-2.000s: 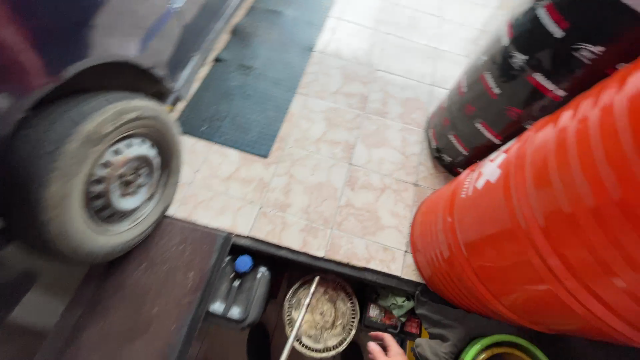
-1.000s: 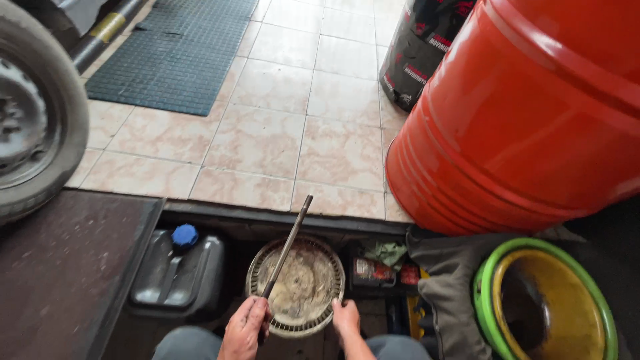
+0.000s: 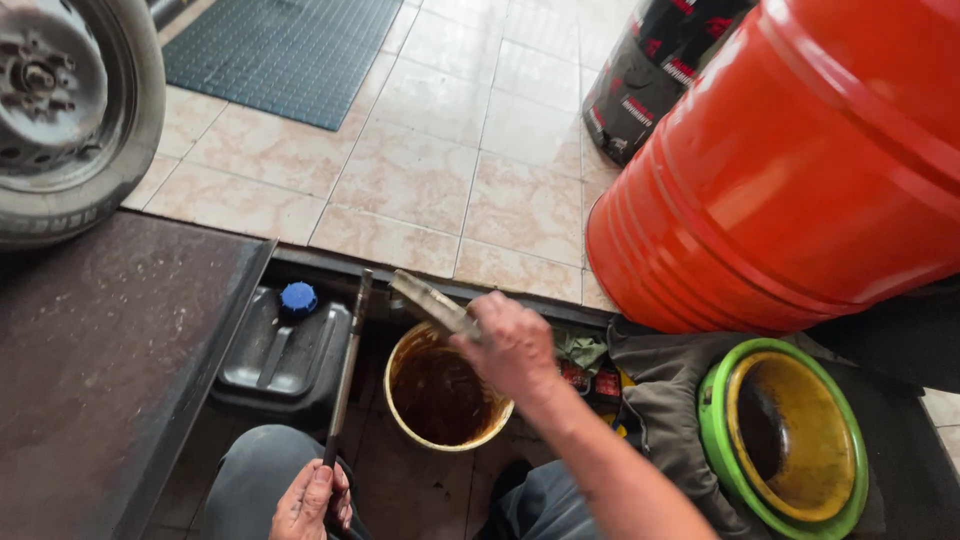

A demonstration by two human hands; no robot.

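Note:
My left hand (image 3: 313, 496) grips a long dark metal rod (image 3: 349, 375), which stands nearly upright at the bottom left of centre. My right hand (image 3: 511, 341) holds a round lid (image 3: 431, 302) by its edge, tilted so that it shows almost edge-on above a bucket. Below it is the open bucket (image 3: 450, 442) with a pale rim and dark brown, grease-like matter inside. Part of the bucket's mouth is hidden by my right hand and the lid.
A black jerrycan (image 3: 259, 367) with a blue cap stands left, beside a dark metal ramp (image 3: 112, 337) and a car wheel (image 3: 67, 127). At right are a red drum (image 3: 750, 187), a dark wrapped drum (image 3: 634, 97), a green-rimmed container (image 3: 859, 480), a grey cloth (image 3: 660, 390) and a greenish rag (image 3: 581, 352).
The lid, on the bucket one second ago, is now lifted and tilted in my right hand, and the bucket's inside shows. The rod has moved left, off the lid.

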